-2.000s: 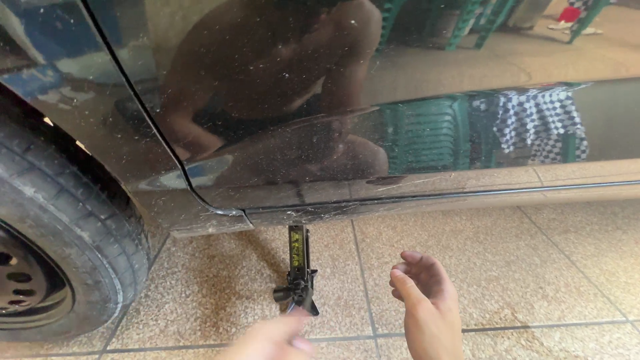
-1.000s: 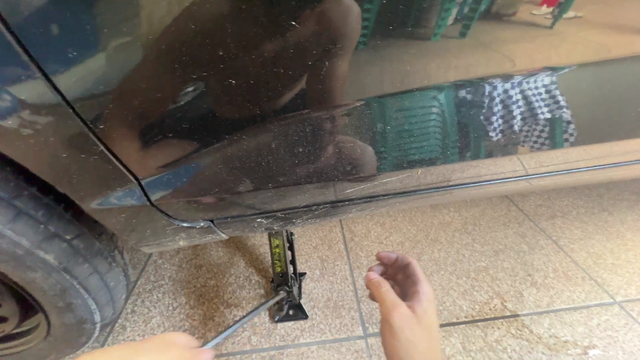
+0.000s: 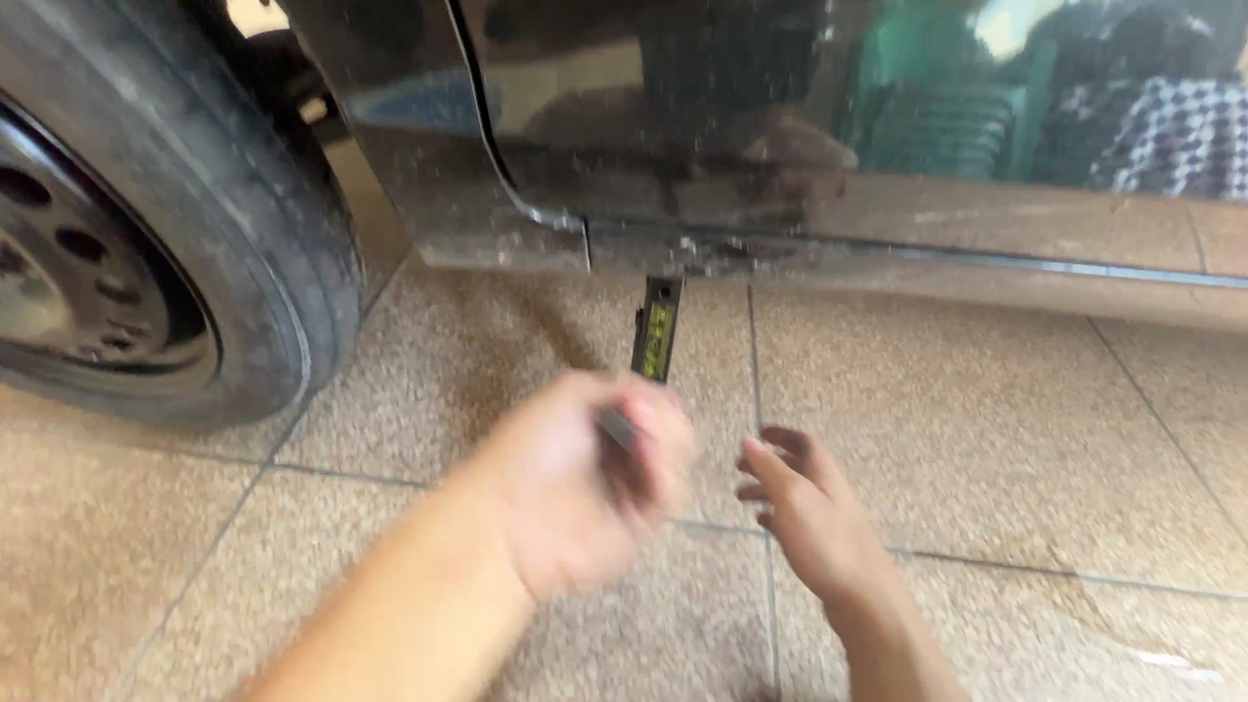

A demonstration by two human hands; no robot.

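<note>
A black scissor jack with a yellow label stands on the tiled floor under the sill of a dark car. My left hand, blurred, is closed round a metal bar, likely the jack's crank handle, in front of the jack; it hides the jack's lower part and most of the bar. To the right of it, my right hand is raised above the tiles with its fingers apart and slightly curled, touching nothing that shows.
The car's sill and door panel run across the top, with reflections in the paint. At the left stands a wheel with a black tyre and a steel rim. Floor tiles with dark joints lie below.
My left hand has come up from the lower edge to in front of the jack, now covering its base. The handle showed as a long slanting rod one second ago. The view has shifted.
</note>
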